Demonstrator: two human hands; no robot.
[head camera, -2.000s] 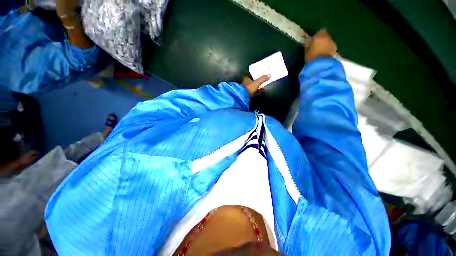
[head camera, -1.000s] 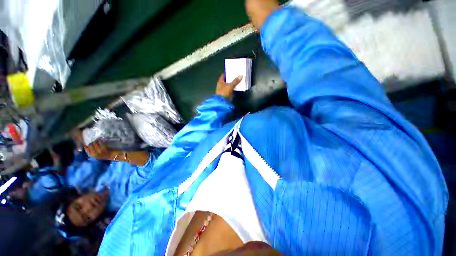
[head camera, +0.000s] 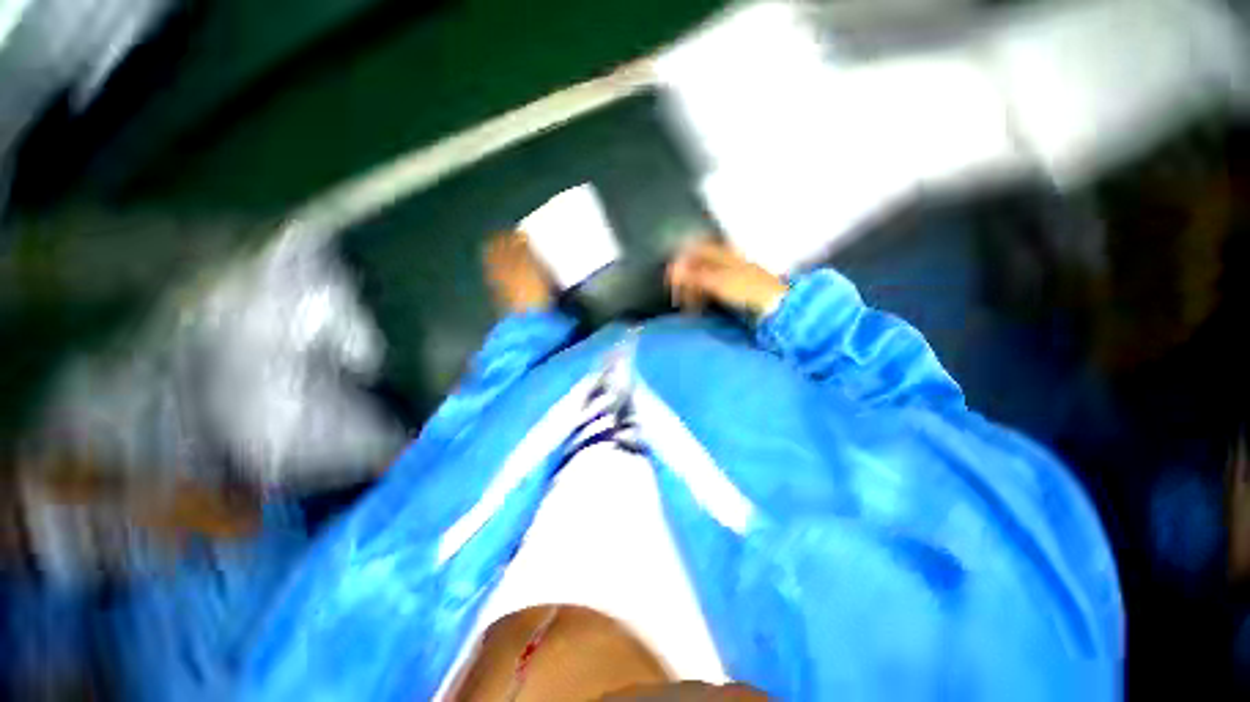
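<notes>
The frame is blurred. My left hand (head camera: 517, 272) holds a small white leaflet stack (head camera: 573, 235) above the dark green bench (head camera: 452, 247), just in front of my body. It may be a slim white box. My right hand (head camera: 722, 276) is to the right of it, close to my body and apart from the white piece, with its fingers bent. Blur hides whether it holds anything. A large bright white stack of sheets (head camera: 823, 144) lies beyond and to the right of my right hand.
A pale rail (head camera: 480, 137) runs along the bench's far side, with the dark green conveyor belt (head camera: 343, 82) beyond it. Silvery-white crinkled bags (head camera: 288, 357) lie at the left. A neighbouring person's arm (head camera: 172, 505) shows blurred at the lower left.
My right hand has come back from over the rail to near my body, beside my left hand. My left hand still holds the white piece. The view has shifted, showing more of the white stack.
</notes>
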